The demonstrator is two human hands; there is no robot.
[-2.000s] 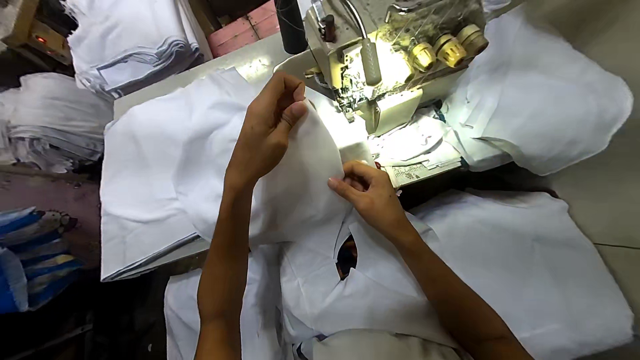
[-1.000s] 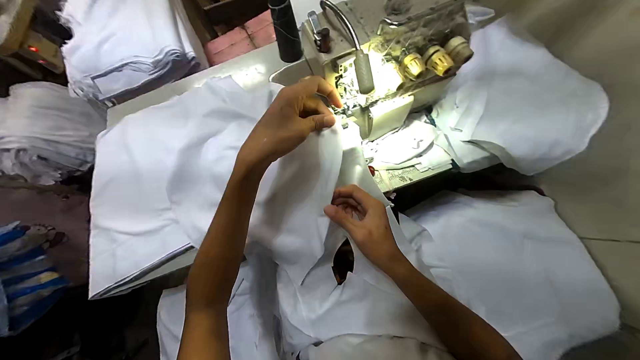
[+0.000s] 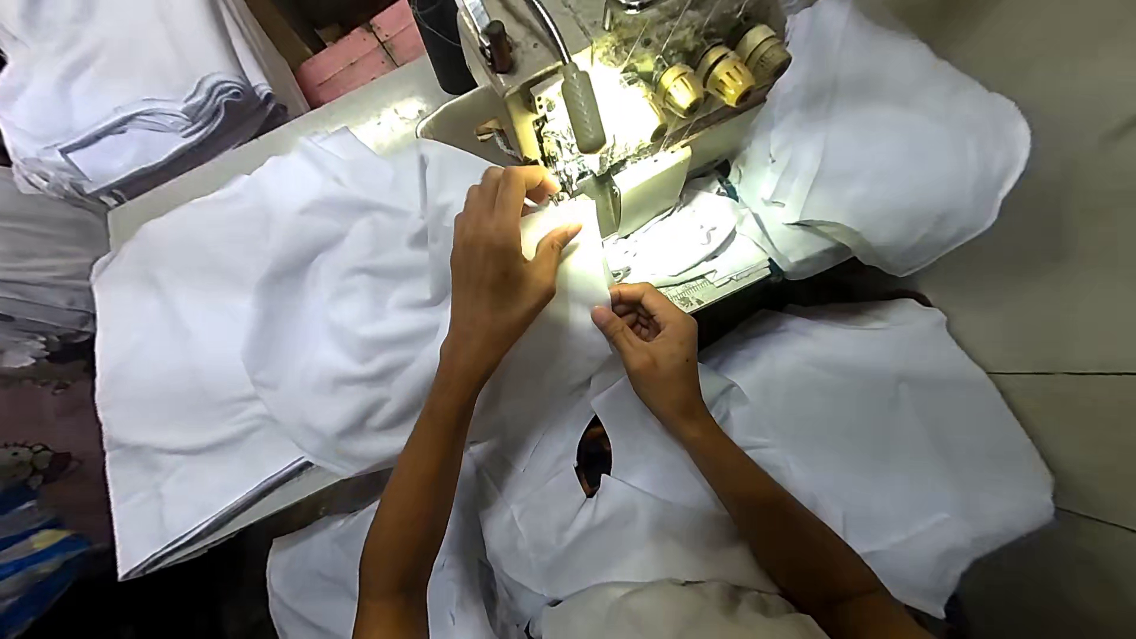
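White fabric lies over the table on the left and runs up to the needle area of an overlock sewing machine. My left hand rests at the fabric beside the lit presser foot, thumb and fingers apart, fingertips close to the foot. Lower right of it, my right hand pinches the fabric's right edge between thumb and curled fingers. The same cloth, or another piece under it, hangs over my lap; an oval opening shows in that white cloth. The exact needle contact is hidden by glare and my left fingers.
Folded white cloth is stacked at the upper left. More white pieces hang at the upper right and lie at the lower right. A lamp on a bent neck and yellow tension dials are on the machine.
My left hand has gone from pinching the fabric with raised fingers to lying more spread on it by the presser foot. The right hand still holds the edge.
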